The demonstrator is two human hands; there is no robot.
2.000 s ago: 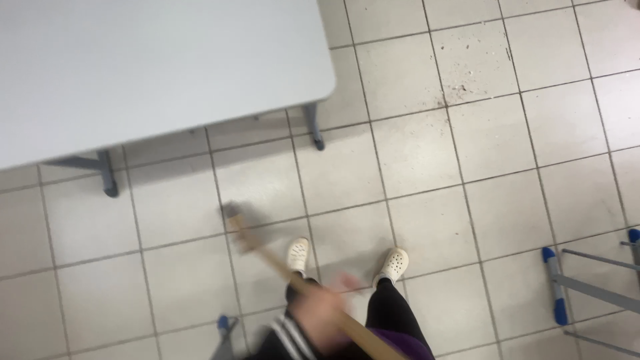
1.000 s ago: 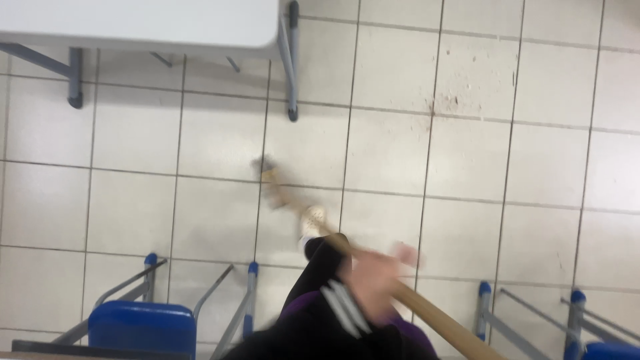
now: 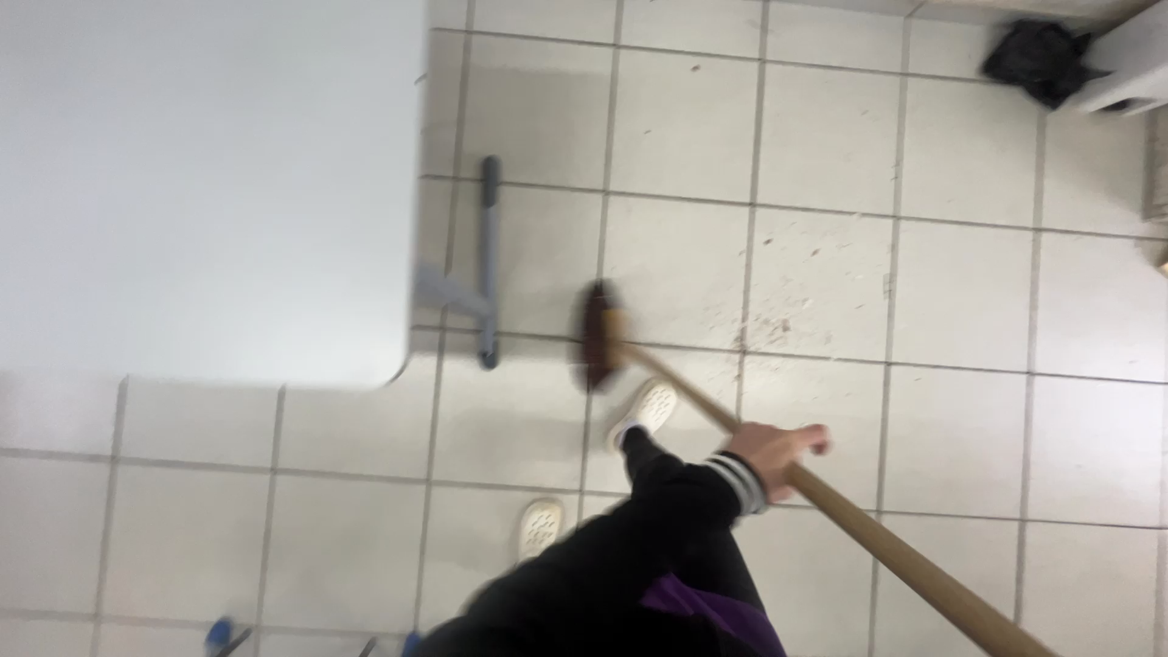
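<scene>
My left hand (image 3: 771, 456) is wrapped around the long wooden handle (image 3: 903, 552) of a broom, with one finger or the thumb sticking out to the right. From the hand the handle slants up-left to a blurred dark-bristled broom head (image 3: 599, 336) on the tiled floor, just above my cream clog (image 3: 646, 411). The handle's other end leaves the view at the lower right, and my right hand is not visible. Reddish and pale crumbs (image 3: 771, 328) lie scattered on the tiles, right of the broom head.
A white table (image 3: 210, 182) fills the upper left, its grey leg (image 3: 490, 265) close to the broom head. At the top right a black plastic bag (image 3: 1040, 62) lies by a white object (image 3: 1127, 64). Blue-tipped chair legs (image 3: 219, 631) show at the bottom left.
The view has shifted, bringing the black bag in at the top right. The broom head has come out beside the table leg, nearer the crumbs. My left hand stays on the handle.
</scene>
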